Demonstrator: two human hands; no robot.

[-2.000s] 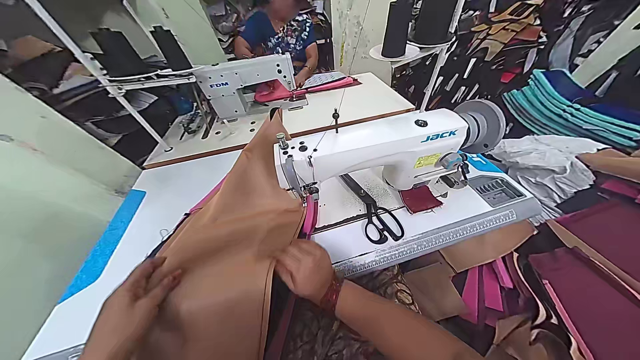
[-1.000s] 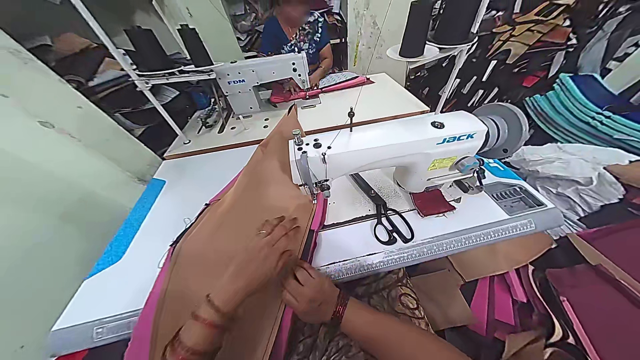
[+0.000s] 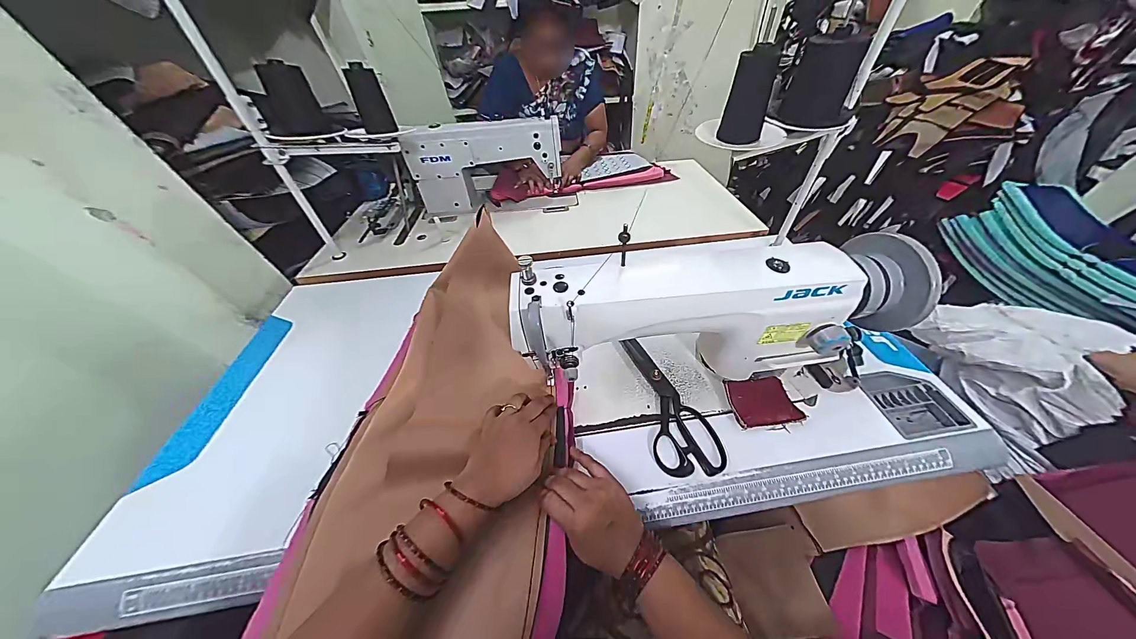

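A tan fabric panel (image 3: 426, 390) with pink and black layers along its edge lies over the left part of the machine bed. Its right edge runs up to the needle area of a white Jack sewing machine (image 3: 674, 288). My left hand (image 3: 510, 444) rests on the panel just below the presser foot, fingers bent near the edge. Close to its right, my right hand (image 3: 595, 510) pinches the pink and black edge (image 3: 561, 435) between thumb and fingers. Black-handled scissors (image 3: 676, 408) and a dark red fabric scrap (image 3: 765, 403) lie under the machine arm.
Behind stands a second sewing machine (image 3: 479, 160), where a person (image 3: 543, 89) works on pink fabric. Thread cones (image 3: 745, 93) stand on a rack at the upper right. White cloth (image 3: 1021, 364) and cut fabric pieces (image 3: 1047, 568) lie to the right, beside a stack of teal-edged pieces (image 3: 1038, 257).
My left hand has moved from the lower left part of the panel up to its right edge by the presser foot. My right hand remains at the edge.
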